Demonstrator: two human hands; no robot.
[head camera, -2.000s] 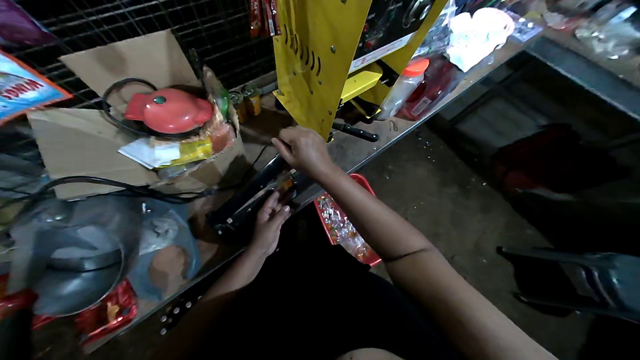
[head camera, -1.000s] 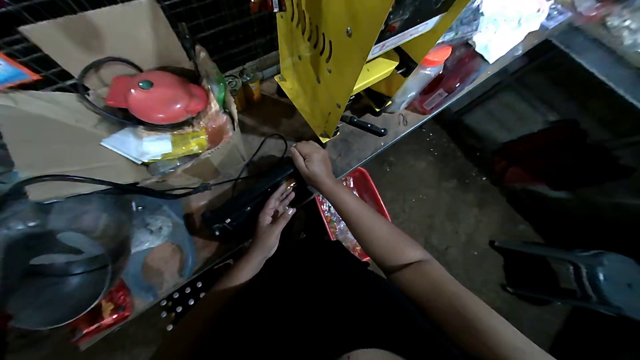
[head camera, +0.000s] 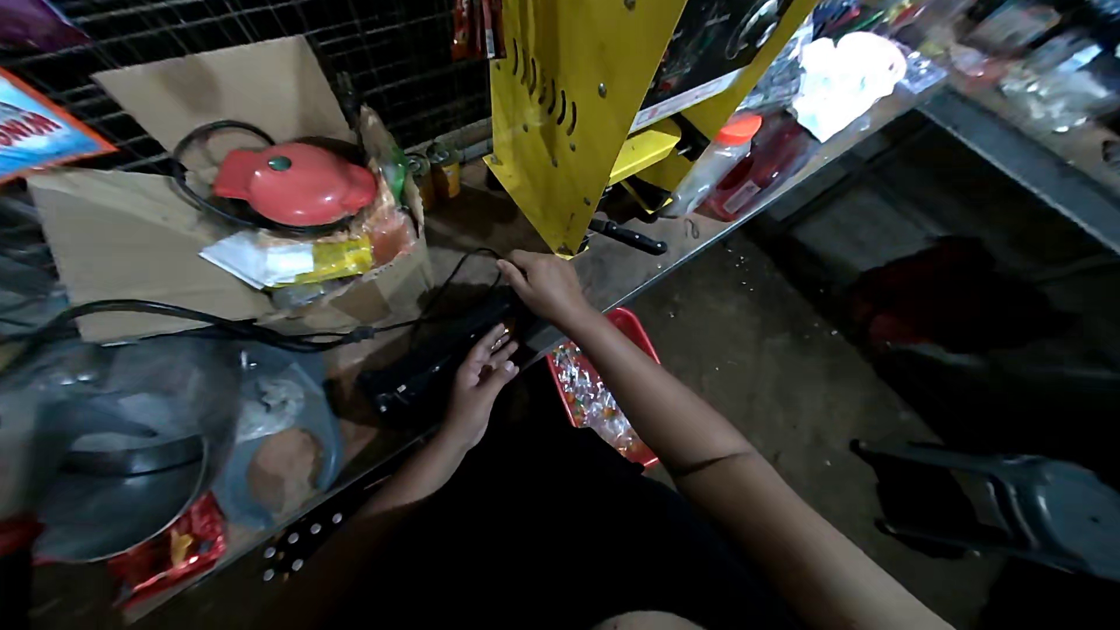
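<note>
A long black device with a cable, perhaps an impulse sealer (head camera: 420, 376), lies near the bench's front edge. My right hand (head camera: 547, 284) rests on its far right end, fingers bent down; whether it grips is hard to tell. My left hand (head camera: 481, 376) is at the device's near side, fingers spread, with a small shiny thing by the fingertips that is too small to make out. Under the bench edge, a red plastic basket (head camera: 643, 337) holds small clear wrapped packets. Just beyond my right hand stands a yellow metal machine frame (head camera: 560, 122).
A black-handled knife (head camera: 630, 236) lies by the yellow frame, near an orange-capped bottle (head camera: 717, 166). At left are an open cardboard box (head camera: 131, 254) with a red round appliance (head camera: 297, 184) on it, a black cable (head camera: 175, 315) and a large metal pot (head camera: 131, 464). A plastic stool (head camera: 1006, 499) stands at right.
Two seconds ago my right hand was raised more over the device; it has come down onto its far end. My left hand stays close beside it.
</note>
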